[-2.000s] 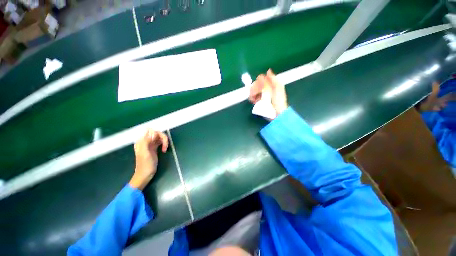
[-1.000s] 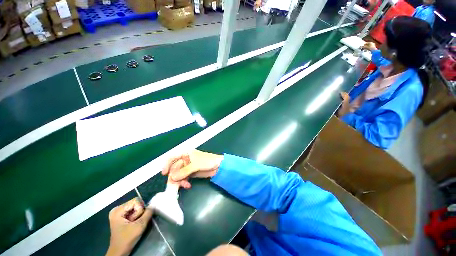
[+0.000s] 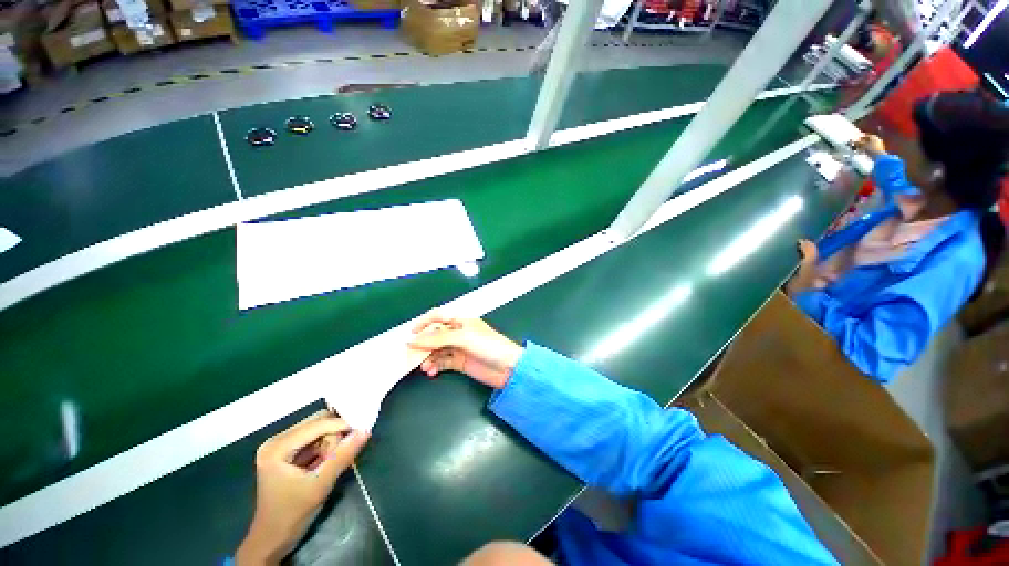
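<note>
A white wiping cloth (image 3: 371,381) is stretched between my two hands over the near bench edge and the pale rail. My left hand (image 3: 301,470) pinches its lower left end with thumb and finger; whether it also holds something small is hidden by the fingers. My right hand (image 3: 459,348) grips its upper right end. The cloth looks thin and fan-shaped, wider toward the left hand.
A large white sheet (image 3: 354,252) lies on the green belt beyond the rail (image 3: 531,276). Several dark round parts (image 3: 300,126) sit in a row on the far bench. Upright posts (image 3: 708,133) stand along the rails. An open carton (image 3: 830,420) and a person in blue (image 3: 907,265) are at right.
My right hand has come from the rail at right toward my left hand. The cloth hung loose from it and is now held at both ends. The view has tilted up.
</note>
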